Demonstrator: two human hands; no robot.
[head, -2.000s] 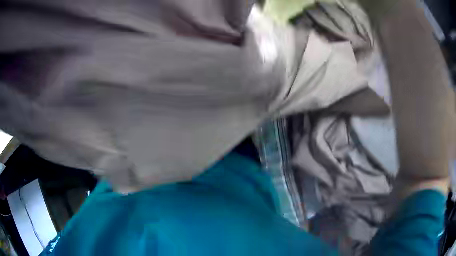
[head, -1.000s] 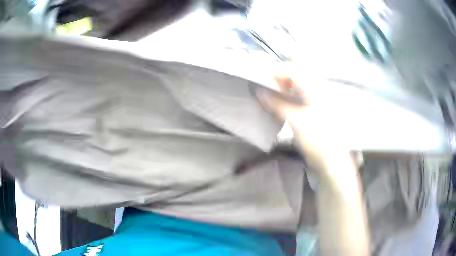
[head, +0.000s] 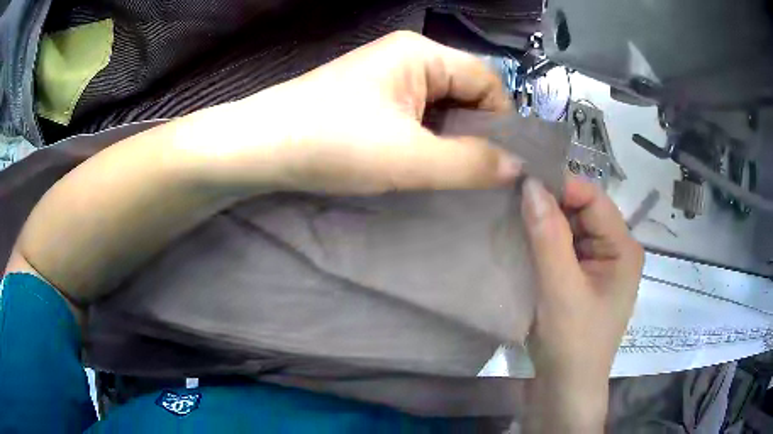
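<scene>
Grey shell fabric point(head: 381, 263) spreads across the lower middle, over the table edge and against my body. My left hand point(head: 398, 127) comes from the left and pinches the fabric's upper right edge between thumb and fingers. My right hand point(head: 585, 246) comes from below and pinches the same edge, its thumb close to my left thumb. Dark finely ribbed lining point(head: 246, 51) lies behind my left forearm. The presser foot and needle area point(head: 527, 80) shows just beyond the left fingertips, partly hidden by fabric and hand.
The sewing machine head point(head: 670, 51) fills the upper right. A slotted metal guide plate point(head: 589, 140) lies right of the foot. A white table point(head: 686, 292) with a printed ruler scale has a curved front edge. A yellow-green cloth piece point(head: 75, 72) is at upper left; grey pieces point(head: 653, 403) are below right.
The grey fabric was lifted high over the view and now lies lower, in front of me. My left hand has come into view, and both hands now hold the fabric edge near the needle area.
</scene>
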